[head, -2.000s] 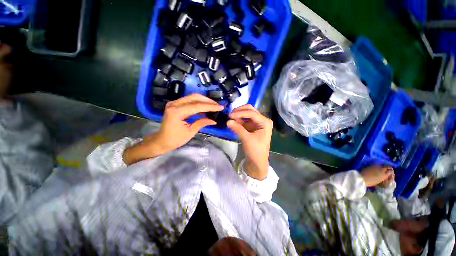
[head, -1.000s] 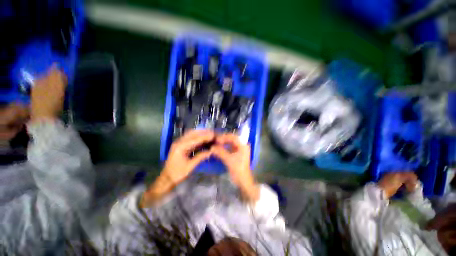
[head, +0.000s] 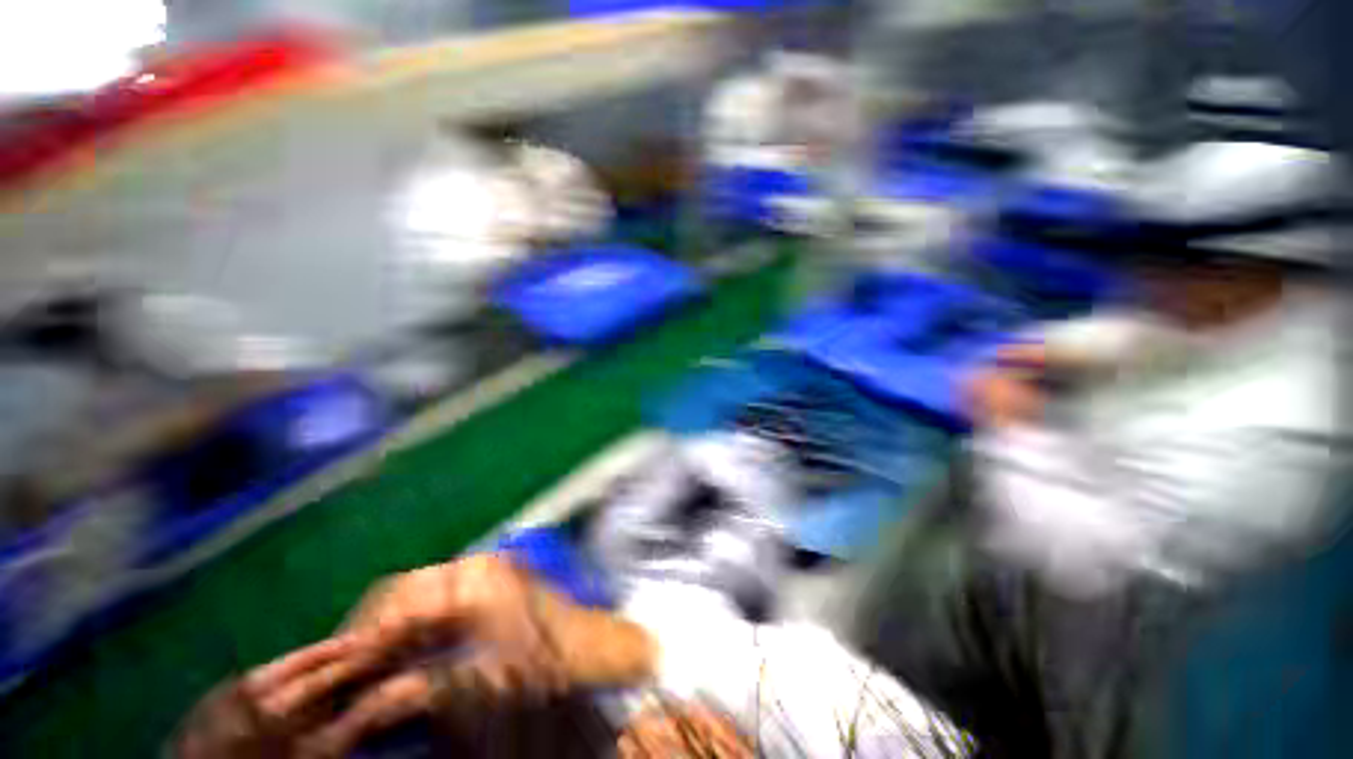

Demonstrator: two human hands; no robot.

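Note:
The view is heavily blurred. My right hand [head: 482,630] is at the lower left, its fingers pointing left and down. My left hand [head: 245,722] is beside its fingertips, cut off by the bottom edge. Whether either hand holds a part cannot be told. A small piece of the blue tray [head: 557,564] shows behind my right hand; the rest is hidden or out of view. The crinkled clear plastic bag [head: 705,512] lies beyond my right sleeve, with something dark inside.
The lighter blue tray [head: 853,467] is beyond the bag, with a neighbour's blue tray [head: 905,341] behind it. A person in white [head: 1187,430] sits at the right. The green conveyor belt [head: 401,512] runs diagonally. Across it are people in white and another blue tray [head: 594,289].
The view has swung up and to the right. My hands now appear at the lower left, and most of the blue tray has left the picture. The line and people across the belt have appeared.

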